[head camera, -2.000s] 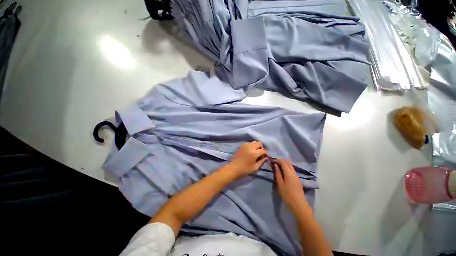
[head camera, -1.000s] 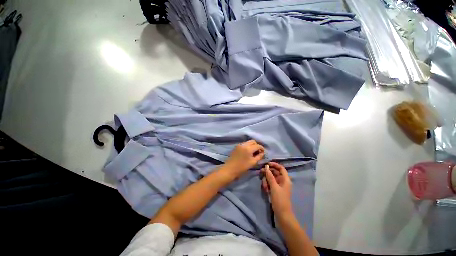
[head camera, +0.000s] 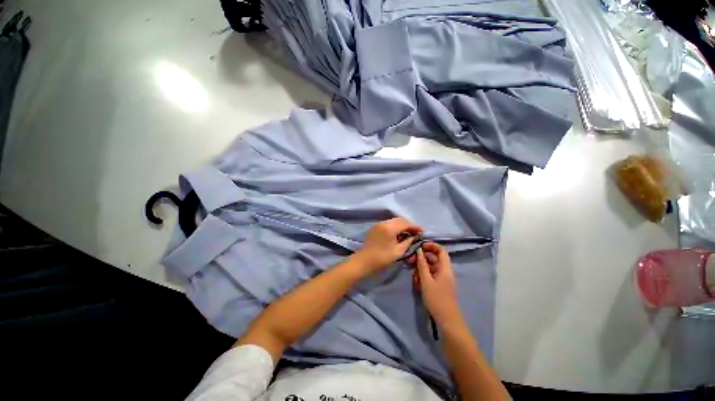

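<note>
A light blue-grey shirt [head camera: 313, 188] lies on the white table, collar to the left, hem to the right, with a black hanger hook [head camera: 163, 207] sticking out of the collar. My left hand [head camera: 390, 242] pinches the placket edge [head camera: 464, 243] near its lower part. My right hand [head camera: 432, 270] is just right of it, fingertips together at the same fold of cloth. A slim dark stick [head camera: 435, 327] shows below my right palm. The button and buttonhole between the fingers cannot be made out.
A pile of similar shirts [head camera: 470, 70] lies beyond the worked shirt, with black hooks [head camera: 244, 14] at its left end. Clear poly bags [head camera: 600, 74], an orange-brown bagged lump [head camera: 644, 186] and a pink bottle [head camera: 673, 278] lie to the right. Dark cloth [head camera: 11, 66] hangs at far left.
My right hand first came off the placket and turned palm up, showing the dark stick. Now both hands are close together again, with the placket edge lifted between the fingers.
</note>
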